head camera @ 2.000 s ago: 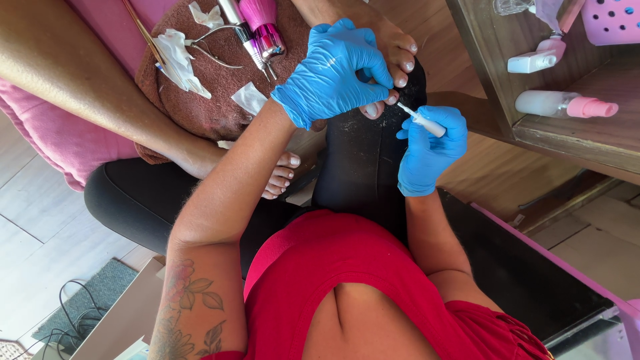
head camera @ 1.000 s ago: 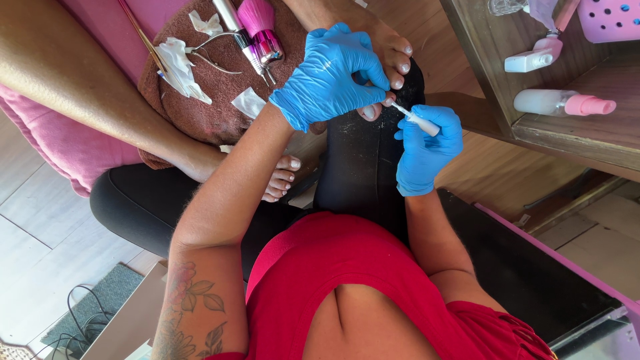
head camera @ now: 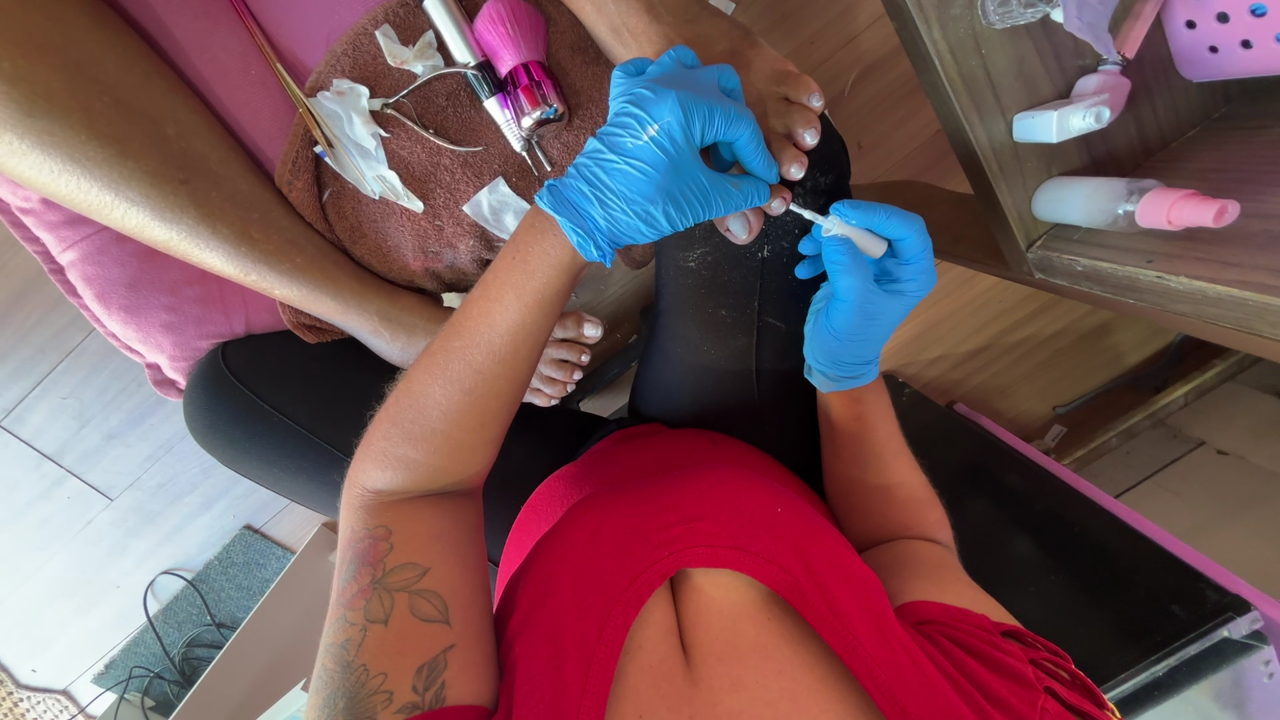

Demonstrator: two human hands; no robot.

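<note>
My left hand, in a blue glove, pinches a toe of another person's foot, which rests on my knee. In my right hand, gloved too, is a nail polish brush with a white handle; its tip is at the toe beside my left fingertips. The toenails of this foot look pale and shiny. That person's other foot, with white nails, lies lower, beyond my left forearm.
On a brown towel lie metal cuticle nippers, an electric nail file, a pink brush and tissue pieces. At right, a wooden shelf holds a spray bottle, another bottle and a pink basket.
</note>
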